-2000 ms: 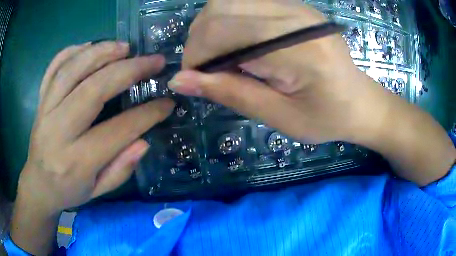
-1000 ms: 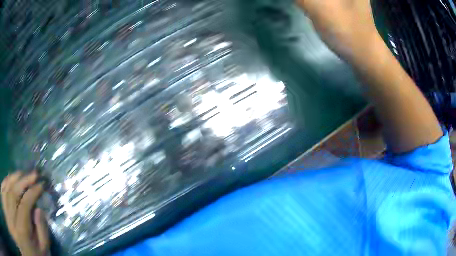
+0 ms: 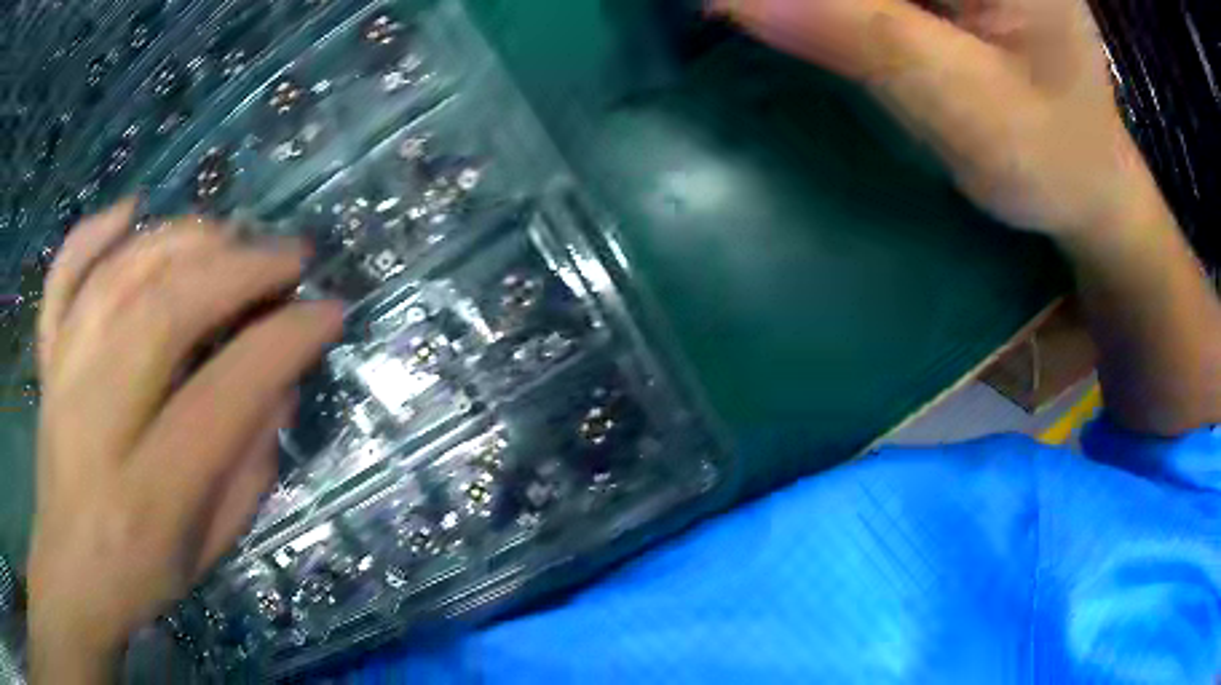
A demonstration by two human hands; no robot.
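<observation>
A clear blister tray lies tilted on the green mat, with small round electronic assemblies in its pockets and strong glare. My left hand is over the left part of the tray, slightly blurred, fingers apart and bent, with nothing seen in it. My right hand is at the upper right, off the tray and over the mat, partly cut off by the top edge. Its fingertips are at the top edge against a dark area, and I cannot tell if it holds anything.
The green mat lies right of the tray, with a glare spot. Its front edge runs diagonally beside my blue smock. Dark, shiny ribbed trays stand at the far right. A brown object and a yellow stripe show below the mat edge.
The view has swung right and tilted. My right hand has left the tray for the upper right, and the dark tool seen in it earlier is no longer visible. My left hand stays at the tray.
</observation>
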